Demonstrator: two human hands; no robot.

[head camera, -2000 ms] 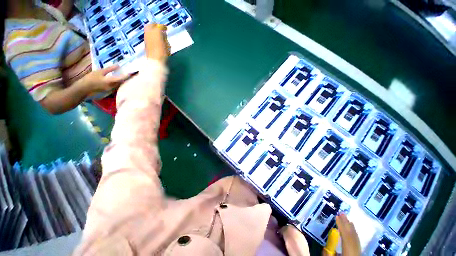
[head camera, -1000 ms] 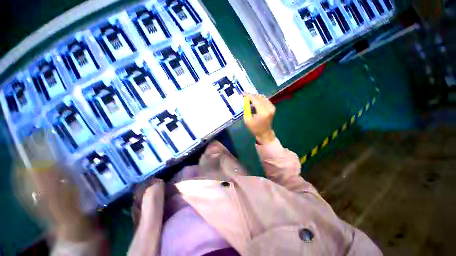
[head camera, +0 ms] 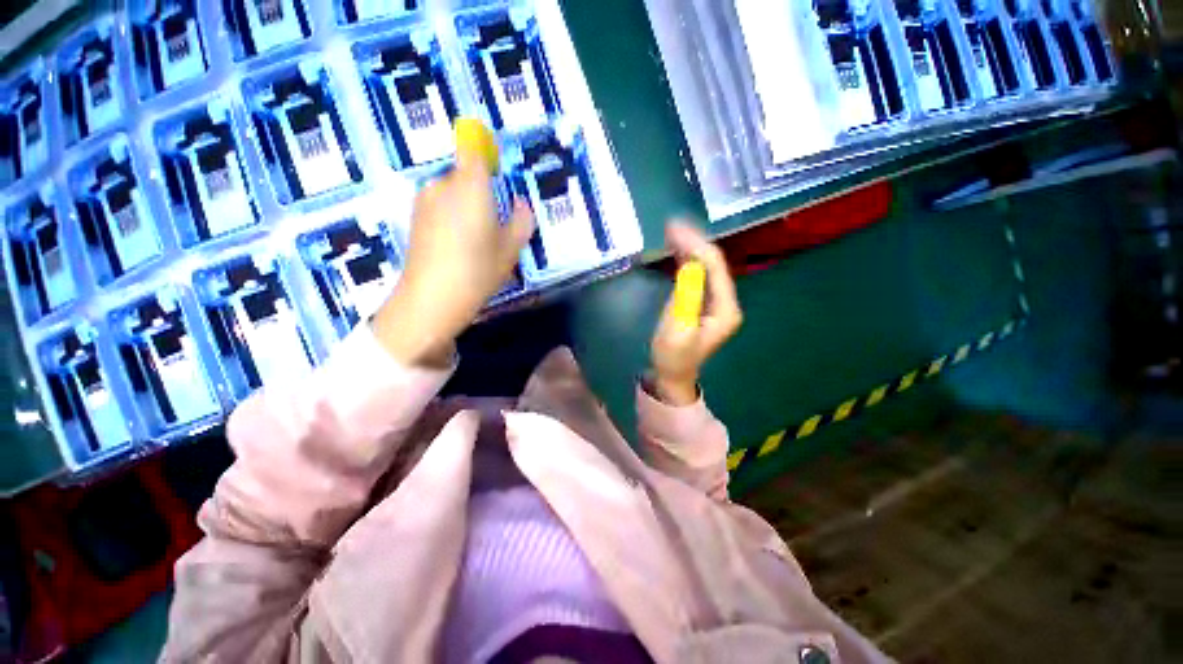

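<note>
A clear blister tray (head camera: 620, 214) lies on the green bench in front of me, with rows of blue-edged display modules (head camera: 305, 132) in its pockets, each with a black patch. My left hand (head camera: 454, 240) is over the tray's near right part, its yellow finger cot pointing away from me. Its thumb is apart and no module shows in it. It hides part of the near row. My right hand (head camera: 694, 311) is off the tray, just beyond its near right corner. Its fingers are partly bent and apart, with a yellow cot and nothing visible in them.
At the upper right is a layered tray stack (head camera: 740, 162) with more modules on top. A green gap separates it from the tray. A red stool (head camera: 824, 221) shows below it. Yellow-black floor tape (head camera: 843, 409) runs at the right.
My left hand has moved from the tray's left end to its near right part. My right hand has left the tray's right corner. The view has shifted slightly over the tray.
</note>
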